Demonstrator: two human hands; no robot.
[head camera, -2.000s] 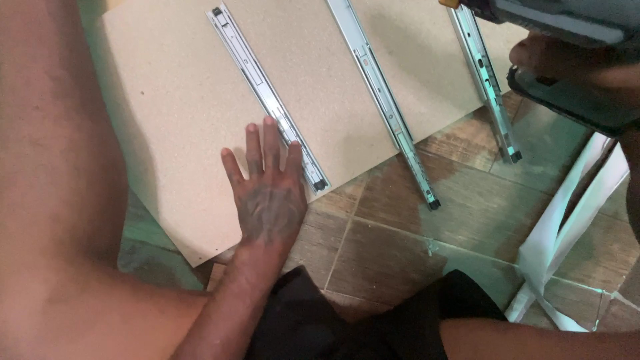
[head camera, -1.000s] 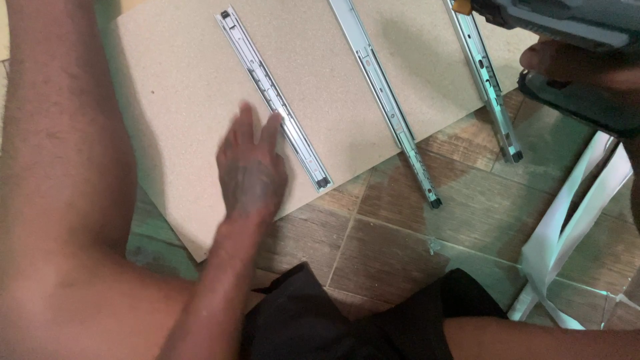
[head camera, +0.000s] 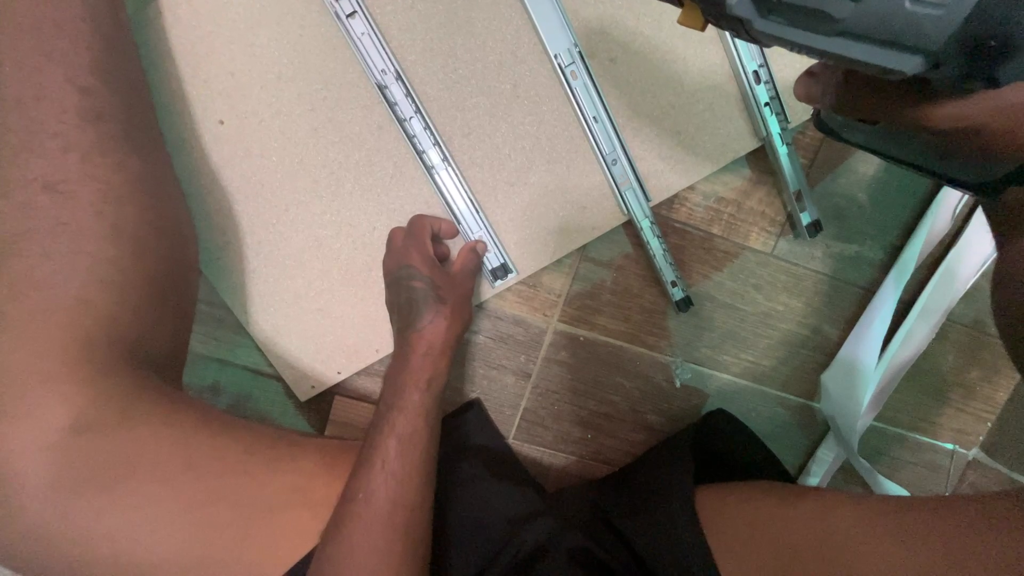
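Observation:
A flat particleboard panel (head camera: 320, 208) bears three metal drawer slides. The left slide (head camera: 416, 128) lies wholly within the panel's near edge, its black-tipped end close to that edge. My left hand (head camera: 424, 276) is beside this end, fingers curled, with the thumb and a finger at the slide's left side; whether they grip it I cannot tell. The middle slide (head camera: 612, 160) and the right slide (head camera: 772, 128) stick out past the panel's edge over the floor. At the upper right my right hand (head camera: 896, 104) is closed around a grey cordless power tool (head camera: 848, 32), whose front is partly out of view.
Under the panel is a wood-look tiled floor (head camera: 624, 392). A folded white strip (head camera: 888, 352) lies on it at the right. My bare legs flank the work, with black shorts (head camera: 560, 520) at the bottom. A small brown piece (head camera: 348, 418) shows by the panel's near corner.
My left hand lay spread over the left slide's near end, lifted off to its left, and is now curled at that end. My right hand keeps hold of the power tool.

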